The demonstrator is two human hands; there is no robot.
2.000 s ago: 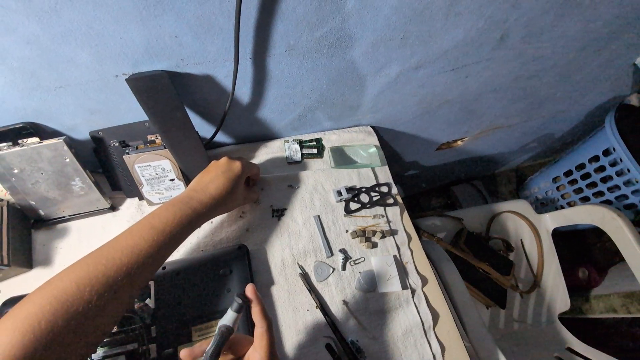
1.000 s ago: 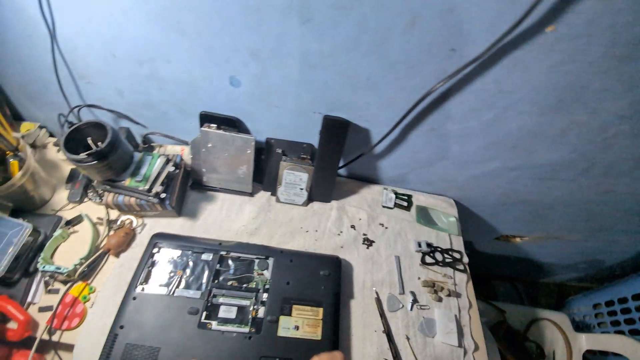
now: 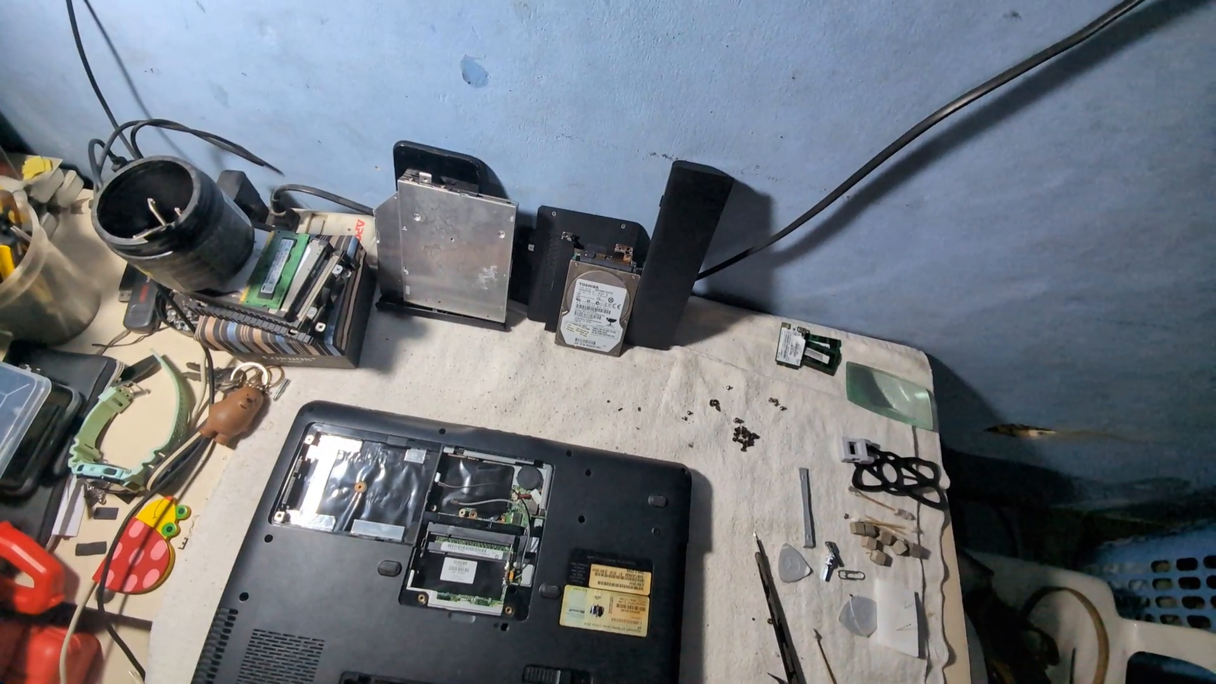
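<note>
Neither of my hands is in view. A black laptop (image 3: 475, 560) lies bottom side up on a white cloth, its drive and memory bays uncovered. Behind it, a hard drive (image 3: 596, 306) leans on a black cover panel, beside an upright long black battery (image 3: 686, 252). A metal optical drive (image 3: 456, 249) stands against another black panel to their left. Small dark screws (image 3: 744, 435) lie in a loose heap right of the laptop. Farther back is a small green circuit module (image 3: 807, 350). Dark tweezers (image 3: 777, 608) and a guitar-pick-shaped opener (image 3: 794, 563) rest at the right.
A patterned box (image 3: 285, 328) holding memory modules stands at the back left near a black cup (image 3: 171, 223). A green strap (image 3: 133, 427), keyring and red-handled tool (image 3: 33, 570) lie at the left. A white plastic chair (image 3: 1083, 608) and blue basket (image 3: 1178, 579) stand off the table's right side.
My hand that was over the cloth near the hard drive, and my other hand with a grey pen-like tool, have left the view. The view has swung left.
</note>
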